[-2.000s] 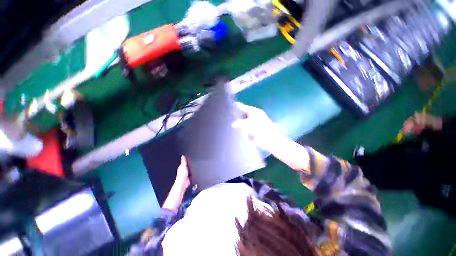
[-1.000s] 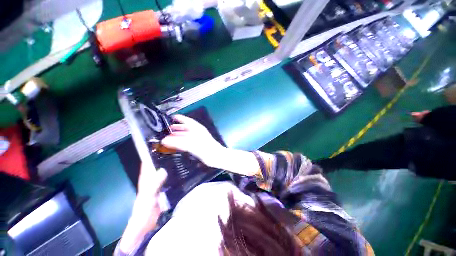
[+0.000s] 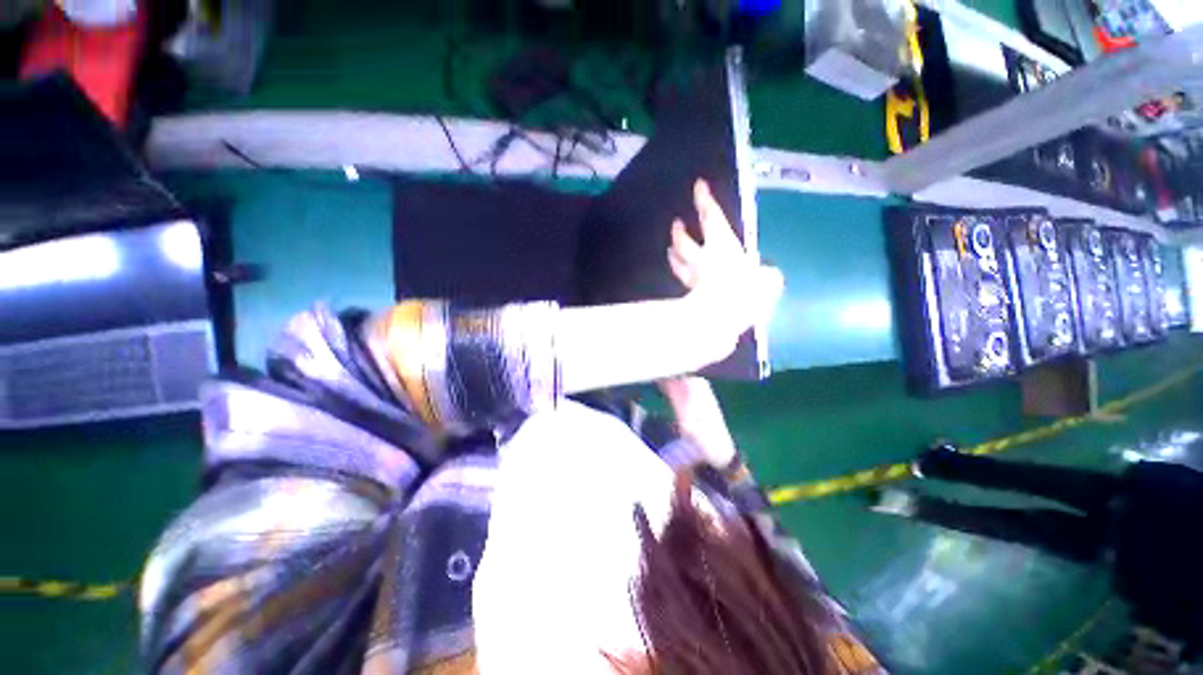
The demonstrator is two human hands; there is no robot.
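Note:
A dark laptop [image 3: 666, 178] stands on edge, tilted up over the bench at the centre, with its thin pale edge towards me and its black face to the left. My left hand [image 3: 719, 270] reaches across from the left and grips the upright edge, fingers spread on the black face. My right hand [image 3: 697, 411] is at the near lower end of the laptop, partly hidden by my left forearm; its grip is not clear. A black mat or panel [image 3: 482, 244] lies flat on the green bench to the left.
An opened laptop [image 3: 106, 310] is at the far left. A row of open laptop bases with fans [image 3: 970, 297] is at the right. A metal rail [image 3: 317, 143] with black cables runs behind. A grey post [image 3: 1042, 112] is at upper right. A person's dark-clothed legs [image 3: 1042, 495] are at lower right.
The laptop has turned from showing its open inside with a fan to showing a black face, and has moved right. My left hand now reaches across; my right hand has left the inside for the near end.

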